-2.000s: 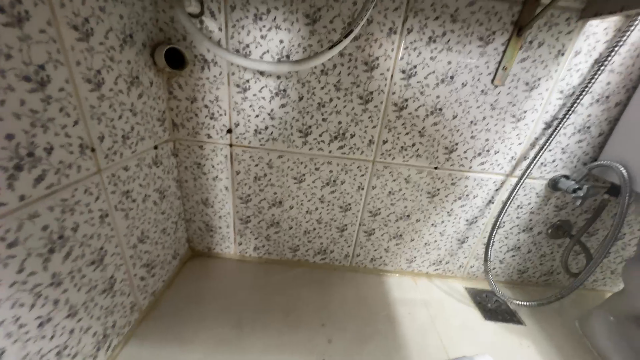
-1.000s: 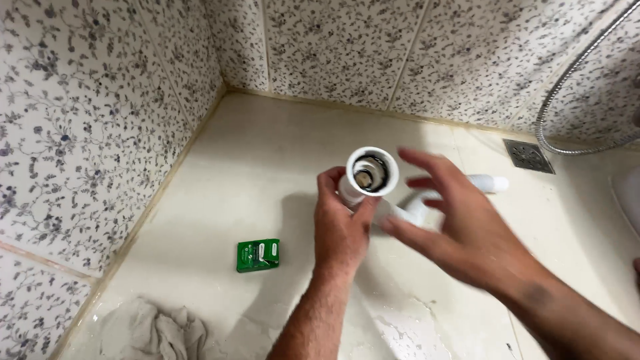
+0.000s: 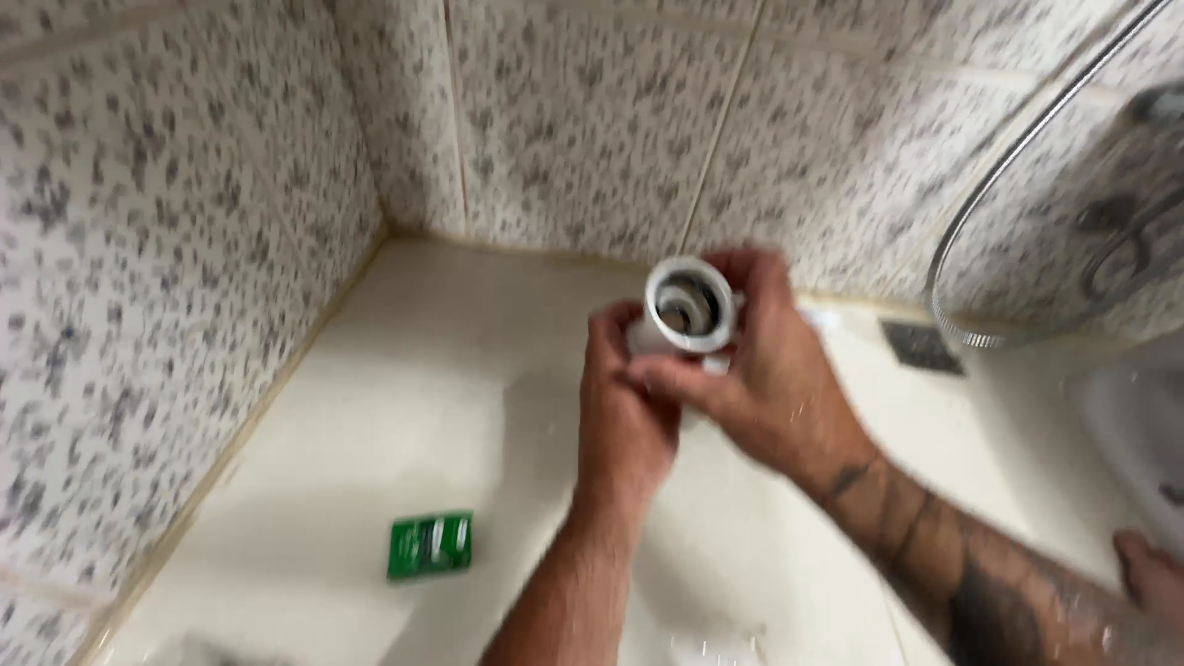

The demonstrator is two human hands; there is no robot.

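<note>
A white plastic drain trap (image 3: 692, 305) is held over the floor, its round mouth facing up toward me. Inside the mouth, ring-like parts and a dark band show. My left hand (image 3: 629, 388) grips its left side and lower part. My right hand (image 3: 758, 370) wraps the right side, with the thumb across the front below the rim. The two hands meet under the mouth. Most of the trap's lower part is hidden by the hands. To the lower left, a small green packet (image 3: 430, 546) bearing writing lies on the floor.
Patterned wall tiles (image 3: 592, 120) meet the pale floor (image 3: 444, 370) at the back and left. A square floor drain (image 3: 922, 347) sits near the back wall at right, beside a metal shower hose (image 3: 967, 203). A white fixture (image 3: 1138, 435) and part of a bare foot (image 3: 1147, 564) are at far right.
My right hand, apart from the trap with fingers spread one second ago, is now closed around it. Two seconds ago no hands were in view. The view has shifted.
</note>
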